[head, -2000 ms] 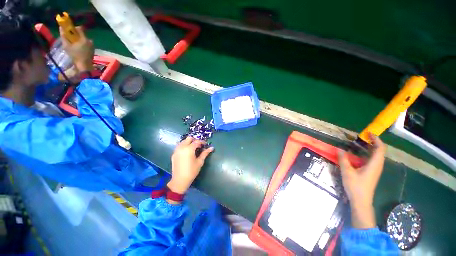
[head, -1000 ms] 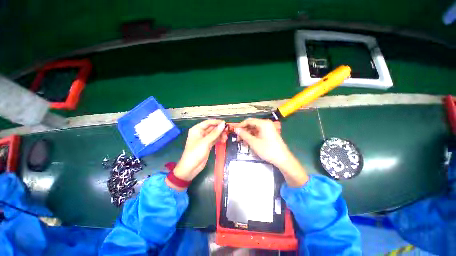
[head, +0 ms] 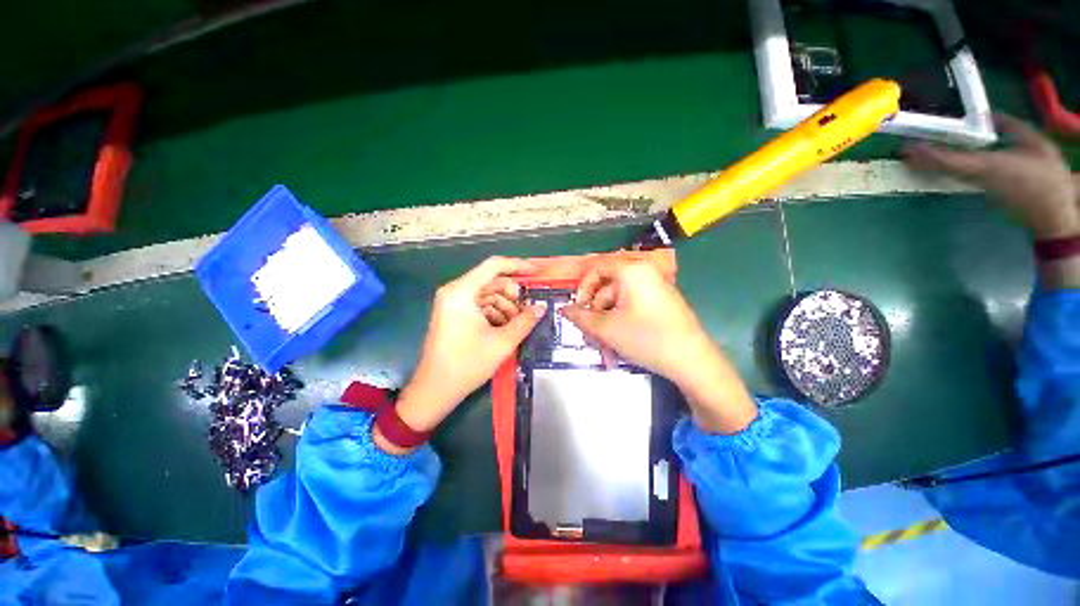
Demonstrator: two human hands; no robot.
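An opened tablet unit [head: 590, 450] with a large silver-white rectangle lies in a red-orange frame [head: 507, 474] in front of me. My left hand [head: 474, 337] and my right hand [head: 645, 326] are both at the tablet's top end, fingertips pinched close together over the small board area [head: 571, 343]. Whatever small part lies between the fingertips is too small to make out. A yellow-orange electric screwdriver [head: 788, 160] lies beyond my right hand, its dark tip at the frame's top right corner.
Left are a blue bin [head: 237, 278] of white parts and a loose heap [head: 246, 420]. Right is a screw dish [head: 833, 347]. Beyond the pale edge strip [head: 474, 225], the belt carries a white frame [head: 776, 71] and a red frame [head: 113, 178]. Another person's hand [head: 1019, 172] reaches in at right.
My hands have moved from the frame's top edge down onto the tablet's top end. The view has shifted slightly. Another person's arm has come in at the right.
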